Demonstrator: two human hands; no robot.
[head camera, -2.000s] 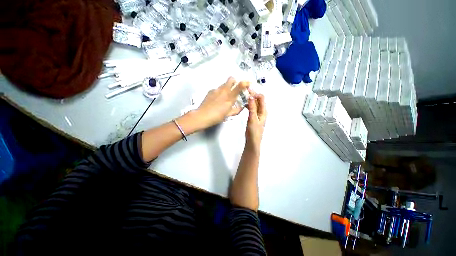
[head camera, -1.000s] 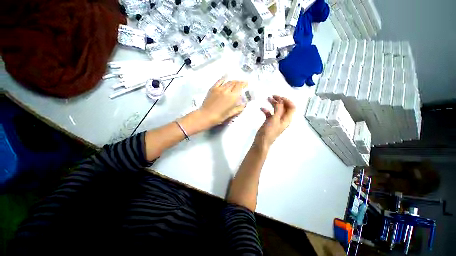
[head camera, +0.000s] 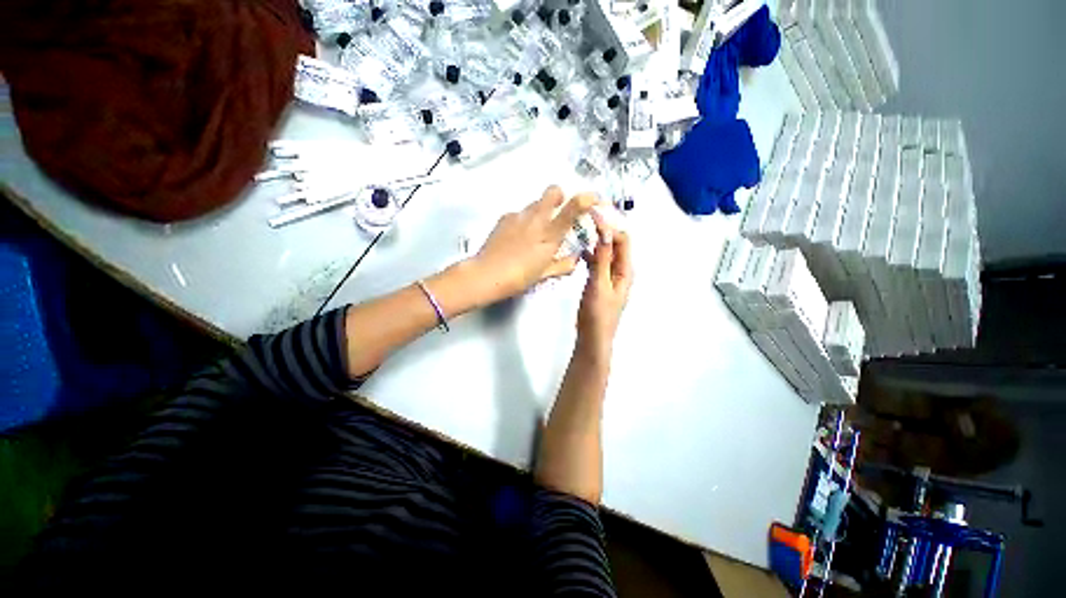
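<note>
My left hand (head camera: 526, 248) is at the middle of the white table, its fingers around a small clear bottle (head camera: 578, 240), mostly hidden by the fingers. My right hand (head camera: 606, 271) meets it from the right, its fingertips at the bottle's end. I cannot tell whether the right fingers pinch a small piece of their own. Clear bottles with dark caps (head camera: 452, 75) lie heaped beyond my hands. White sticks (head camera: 313, 206) lie fanned out to the left, with a round white piece with a dark centre (head camera: 376, 207) beside them.
A brown cloth (head camera: 152, 105) lies at the left. A blue cloth bundle (head camera: 712, 164) lies right of the bottles. White cartons (head camera: 865, 193) stand in stacks at the right, with a smaller stack (head camera: 786, 306) nearer. An orange and blue tool (head camera: 790, 554) is on the rack at lower right.
One second ago my right hand was apart, to the right, with fingers spread; it has come back to the bottle at my left hand. My left hand stays around the bottle. The view has shifted slightly.
</note>
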